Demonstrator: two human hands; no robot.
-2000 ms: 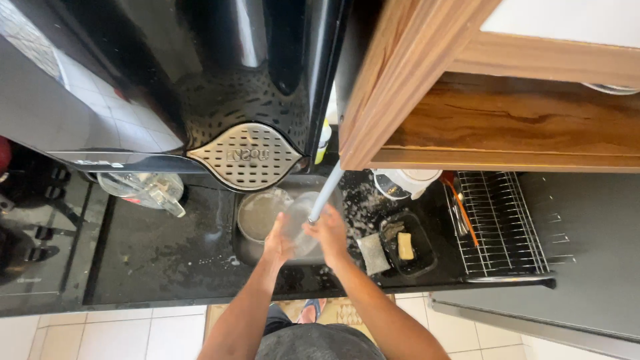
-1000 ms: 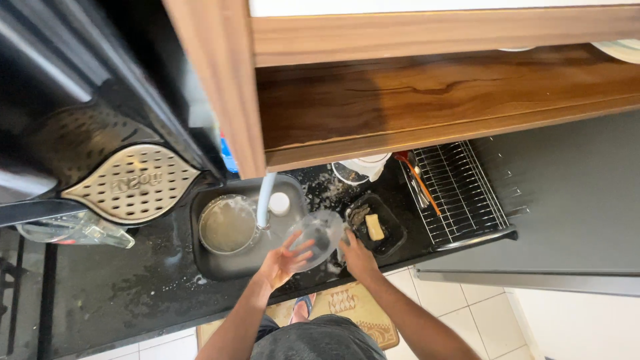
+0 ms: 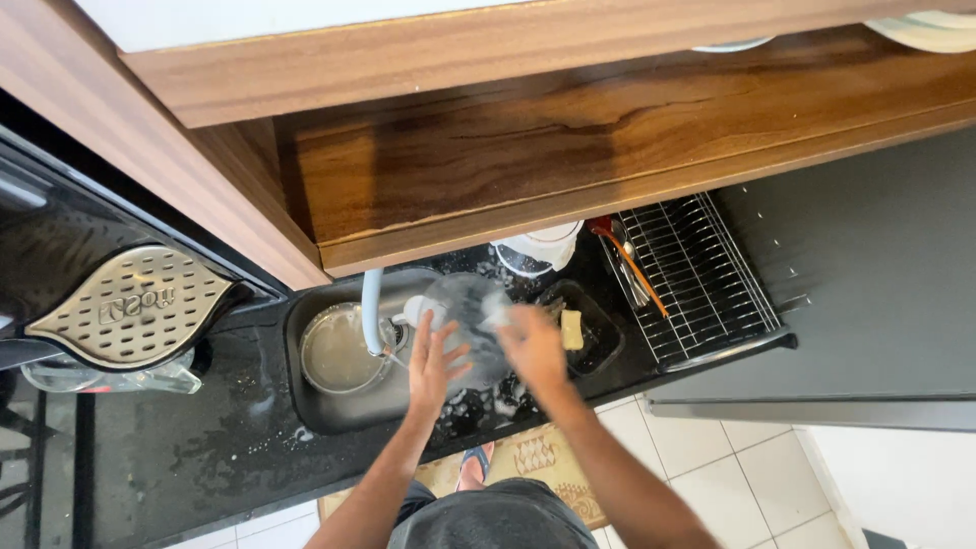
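A clear round dish or lid (image 3: 476,332), blurred, is tilted over the right edge of the sink. My left hand (image 3: 435,366) supports its left side with fingers spread. At its right side my right hand (image 3: 530,343) is blurred, with something whitish, perhaps a sponge or suds, at its fingertips. Beneath the blue-grey faucet spout (image 3: 372,313) lies a round pan of cloudy water (image 3: 343,349) in the sink (image 3: 328,415). A white cup (image 3: 419,311) stands beside the pan, partly hidden by the dish. The black tray (image 3: 602,347) to the right contains a yellowish bar or sponge (image 3: 571,329).
A wire dish rack (image 3: 694,282) with an orange-handled utensil (image 3: 639,278) stands right of the tray. Behind it is a white appliance or container (image 3: 541,248). An open wooden cabinet (image 3: 488,160) overhangs the counter. A purifier's drip grille (image 3: 133,305) and glassware (image 3: 114,377) are at left.
The clear dish was held between both hands over the sink, then further right; it is now at the sink's right edge. The right hand has come onto its face. The view has shifted right.
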